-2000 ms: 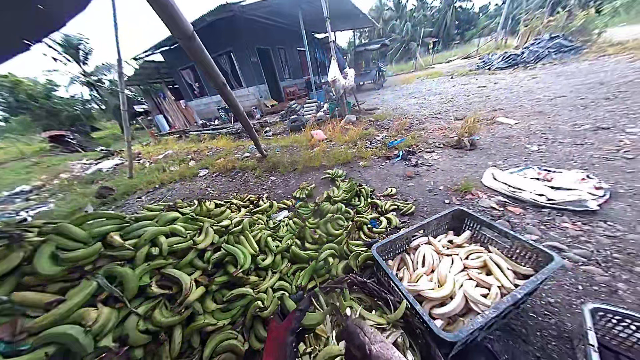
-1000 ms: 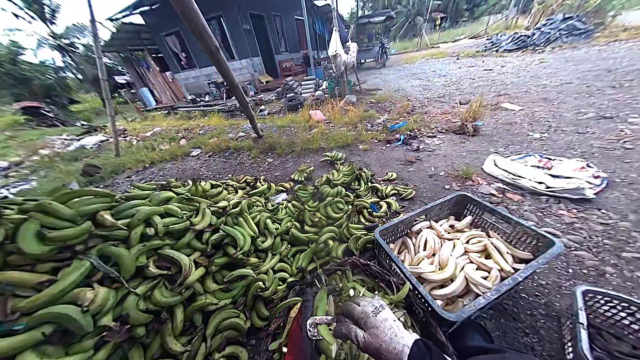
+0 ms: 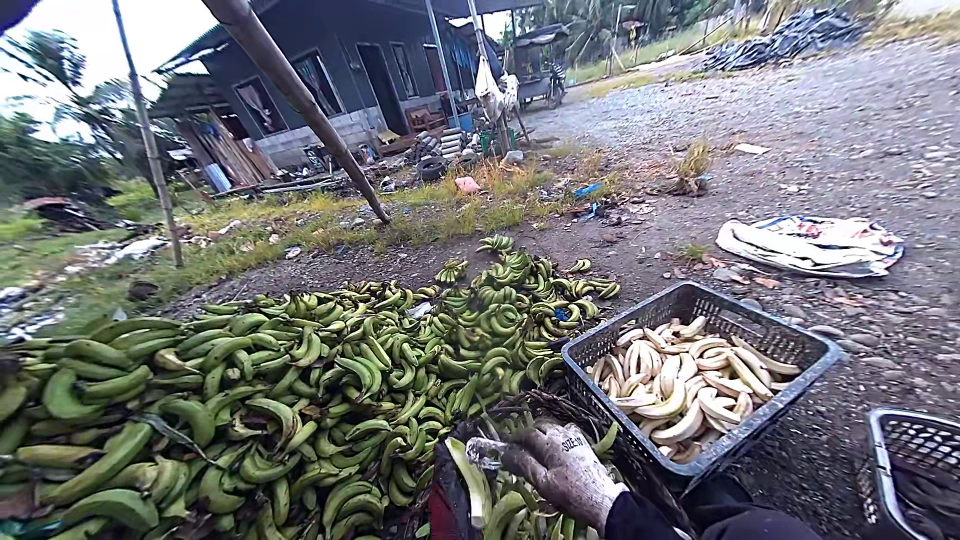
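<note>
My right hand (image 3: 562, 469), in a pale, dirty work glove, is closed around a shiny metal tool (image 3: 486, 453) at bottom centre. Just left of the tool's tip, a green banana (image 3: 471, 480) with a pale, peeled face stands nearly upright. Against it is a dark red and black shape, apparently my gloved left hand (image 3: 448, 487); its fingers cannot be made out. A large heap of green bananas (image 3: 300, 405) spreads over the ground on the left and centre. Peeled bananas (image 3: 686, 382) lie in a black plastic crate (image 3: 814, 367) to the right of my right hand.
Another black crate (image 3: 881, 472) with dark contents is at the lower right edge. A white sack (image 3: 814, 247) lies on the gravel behind the crates. A slanting pole (image 3: 300, 105) comes down beyond the heap, with a dark house (image 3: 337, 82) farther back.
The banana beside the tool showed green peel one second ago and now shows a pale face. My right hand, low and blurred two seconds ago, is now in fuller view.
</note>
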